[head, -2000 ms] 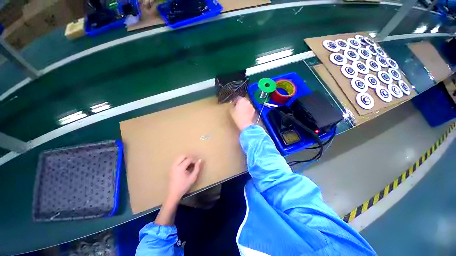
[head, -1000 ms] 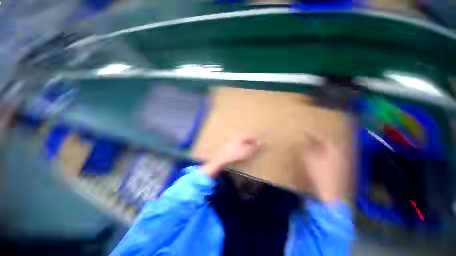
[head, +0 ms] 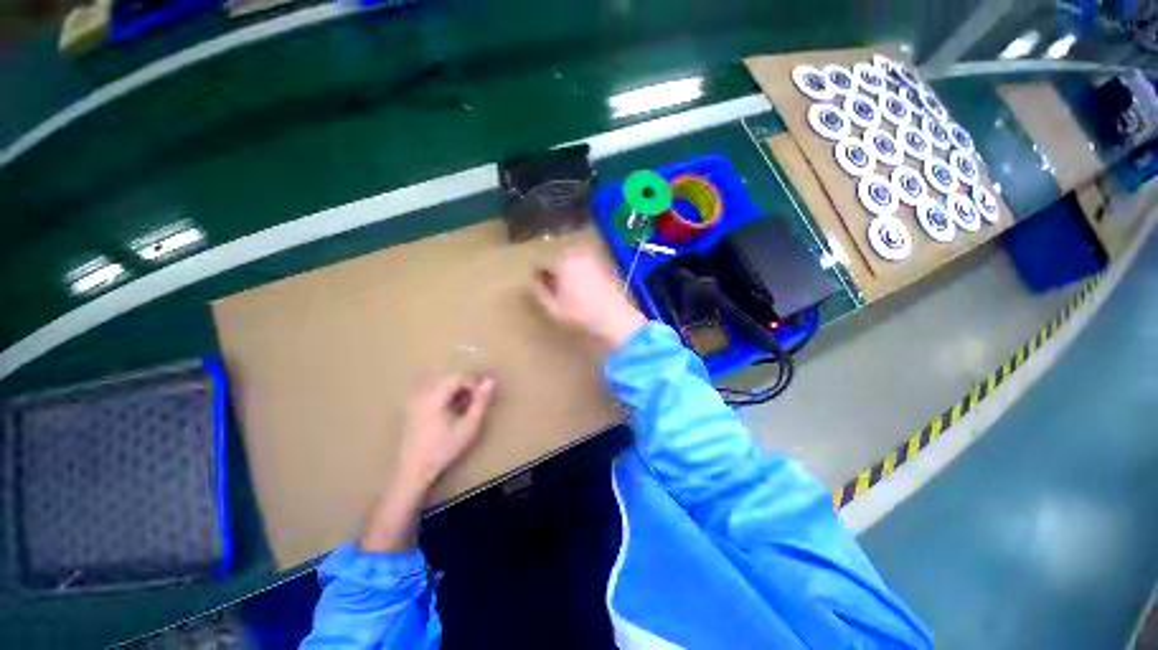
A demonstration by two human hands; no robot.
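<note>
A tan cardboard sheet (head: 343,368) lies on the green bench in front of me. A tiny pale loose part (head: 469,348) lies on it. My left hand (head: 445,419) is over the sheet's front part with fingers curled; I cannot tell whether it holds something small. My right hand (head: 582,292) is over the sheet's right part, fingers bent, slightly blurred; whether it holds anything is unclear. A black fan with a wire guard (head: 547,192) stands at the sheet's back right corner, just beyond my right hand.
A blue tray (head: 613,199) at right holds a green solder reel (head: 646,193), a red-yellow tape roll (head: 693,208) and a black soldering station (head: 777,269). Round white discs (head: 890,238) lie on cardboard farther right. A dark mesh-patterned tray (head: 114,476) is at left.
One second ago the view was blurred and turned left; now it is turned back right. Compared with two seconds ago, my right hand is nearer me, away from the fan.
</note>
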